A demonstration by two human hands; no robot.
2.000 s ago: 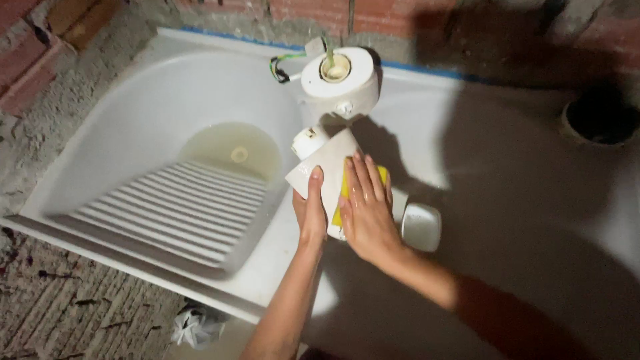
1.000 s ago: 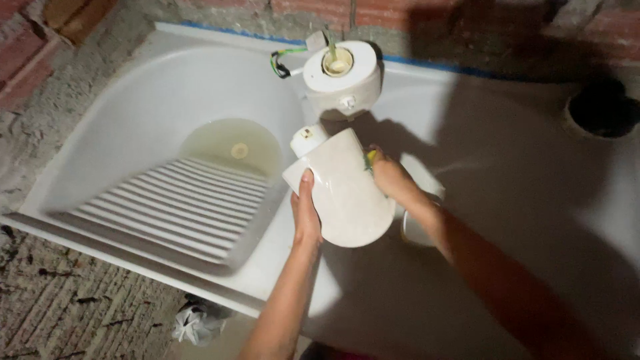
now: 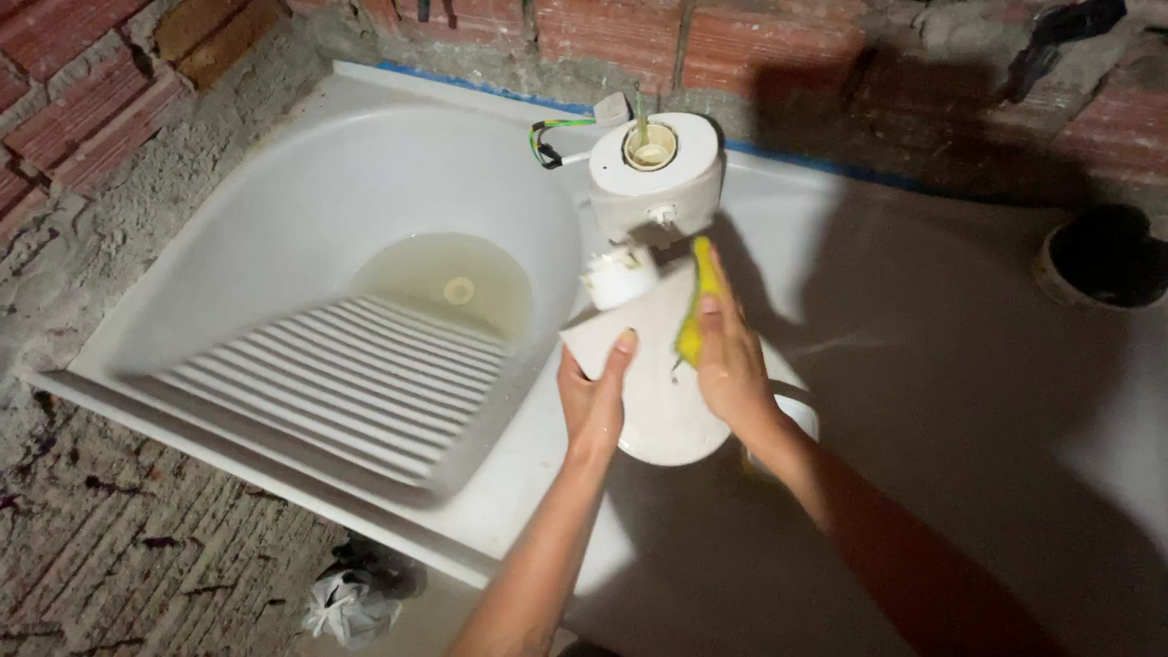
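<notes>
My left hand [image 3: 595,397] grips the lower left edge of a white plastic housing [image 3: 662,411], its thumb on top. A yellow sponge with a green side [image 3: 695,310] is held in my right hand [image 3: 730,356], upright against the housing's right part. A white fitting [image 3: 622,276] with a rough, broken-looking top is at the housing's upper left. Behind it stands a white oval appliance base [image 3: 655,210] with a round cream socket, and a cable with green-yellow and black wires [image 3: 552,137] lies beside it. Partly hidden behind my right wrist is a white container [image 3: 796,418].
The white laundry sink [image 3: 233,246] has a ribbed washboard [image 3: 347,392] and cloudy water [image 3: 438,269] over a round plug. A round container with dark contents [image 3: 1102,260] stands at the far right. Brick wall [image 3: 776,46] runs behind; a plastic bag [image 3: 351,607] lies below the front edge.
My right hand with the sponge first lay flat over the housing, then moved to its right edge; now the sponge stands upright against the housing. My left hand keeps its hold.
</notes>
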